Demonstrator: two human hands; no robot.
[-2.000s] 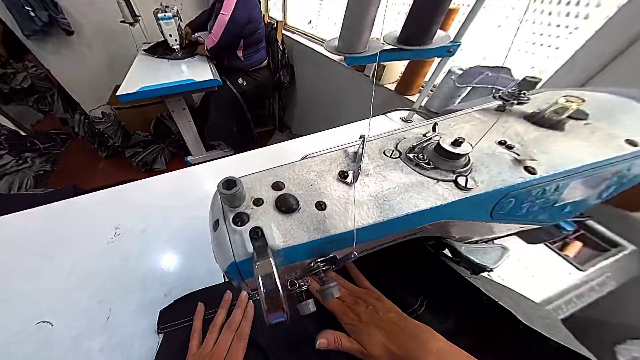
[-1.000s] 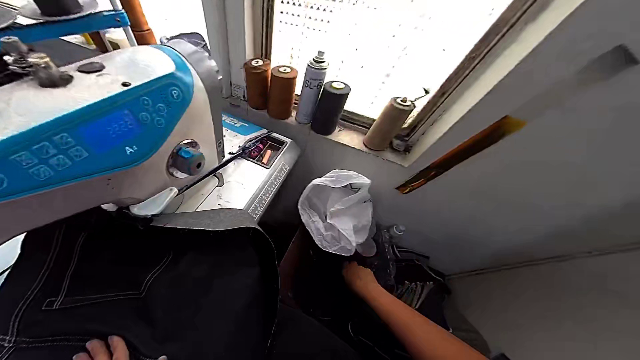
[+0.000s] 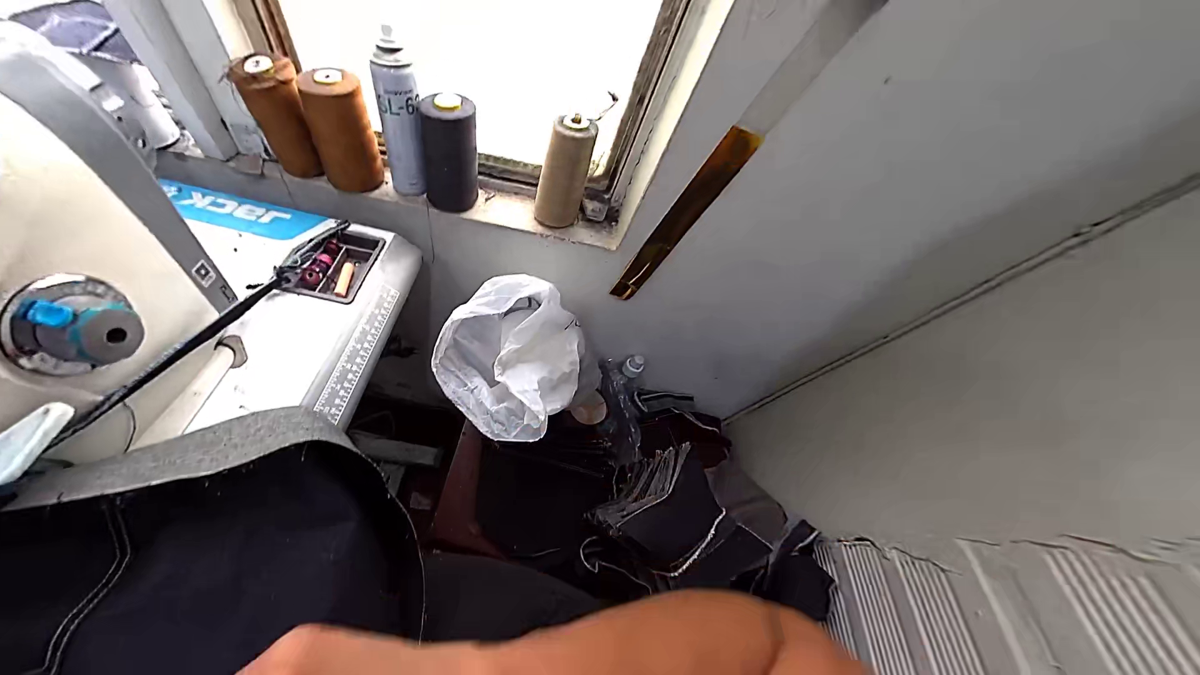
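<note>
Across the bottom edge lies part of my right hand and arm (image 3: 600, 642); its fingers are out of frame, so what it holds cannot be told. My left hand is not in view. Dark denim (image 3: 234, 553) with double light topstitching and a grey edge lies at the lower left, beside the white sewing machine (image 3: 84, 206). Stacked dark cut pieces (image 3: 670, 511) with frayed, pale edges sit right of centre, above my arm. Just behind them stands a crumpled white plastic bag (image 3: 511, 361).
Brown thread cones (image 3: 342, 131), a spray can (image 3: 398, 117), a dark cone (image 3: 450, 155) and a beige cone (image 3: 566, 173) stand on the windowsill. A tray of bobbins (image 3: 342, 267) is set in the table. Grey striped material (image 3: 1012, 600) lies lower right.
The view has swung right from the machine's needle end. My right hand, earlier on the cloth and then at the dark pieces by the bag, has moved back to the bottom edge.
</note>
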